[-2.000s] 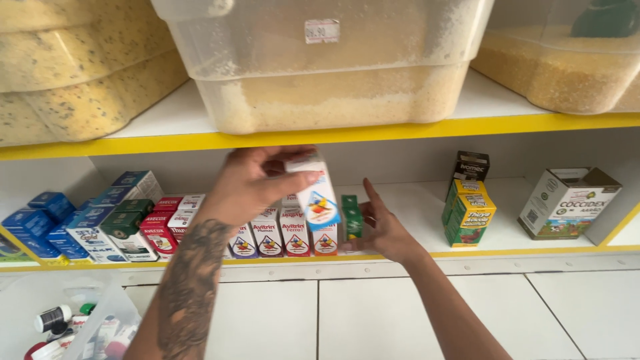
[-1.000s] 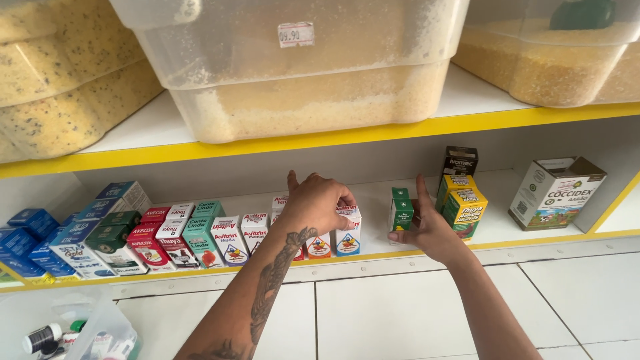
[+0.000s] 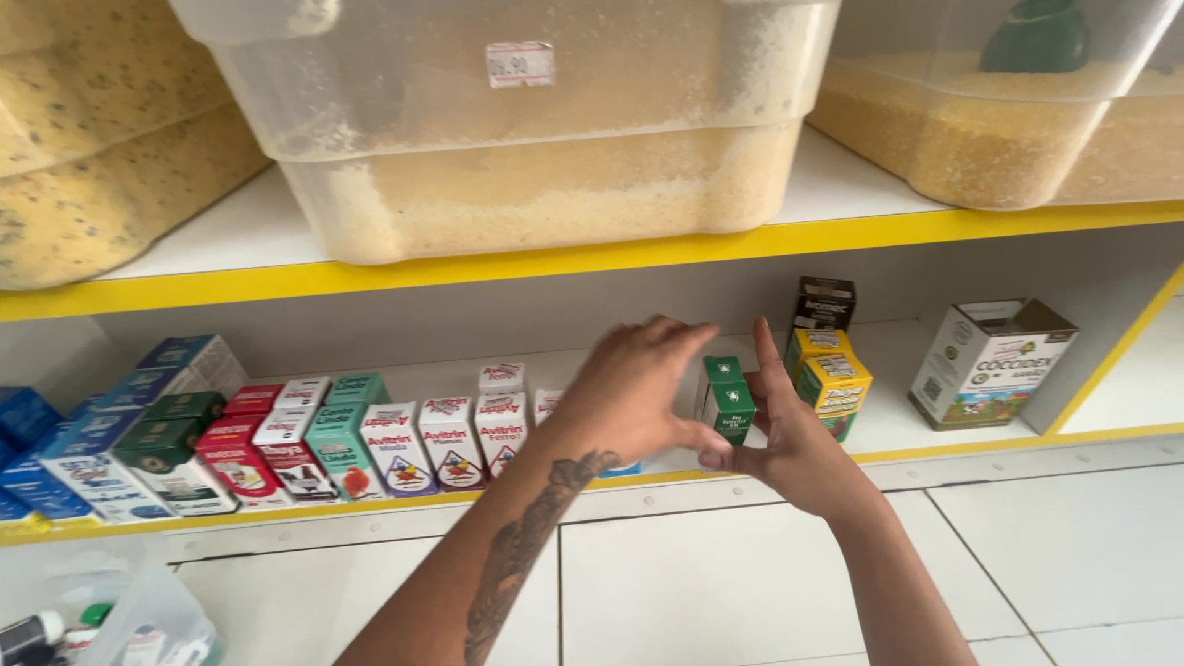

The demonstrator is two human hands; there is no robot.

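Two small green boxes (image 3: 729, 404) stand one behind the other on the lower shelf. My right hand (image 3: 786, 425) is against their right side, fingers spread, with the index finger pointing up. My left hand (image 3: 638, 388) hovers just left of them with its fingers apart and nothing seen in it; its thumb is close to the right thumb near the front box. Left of my hands runs a row of white Avitrin boxes (image 3: 504, 430), the last ones partly hidden by my left hand and forearm. Yellow boxes (image 3: 832, 379) stand to the right of my right hand.
Teal (image 3: 342, 435), red (image 3: 242, 453), dark green (image 3: 171, 453) and blue boxes (image 3: 120, 472) fill the left. A dark box (image 3: 825, 303) and an open-topped Coccidex carton (image 3: 990, 370) stand right. Large plastic bins (image 3: 546, 176) sit above; a clear tub (image 3: 157, 592) of bottles is lower left.
Two seconds ago my left hand held a white box; it now holds none. Since one second ago it has moved right, off the white boxes and toward the green ones.
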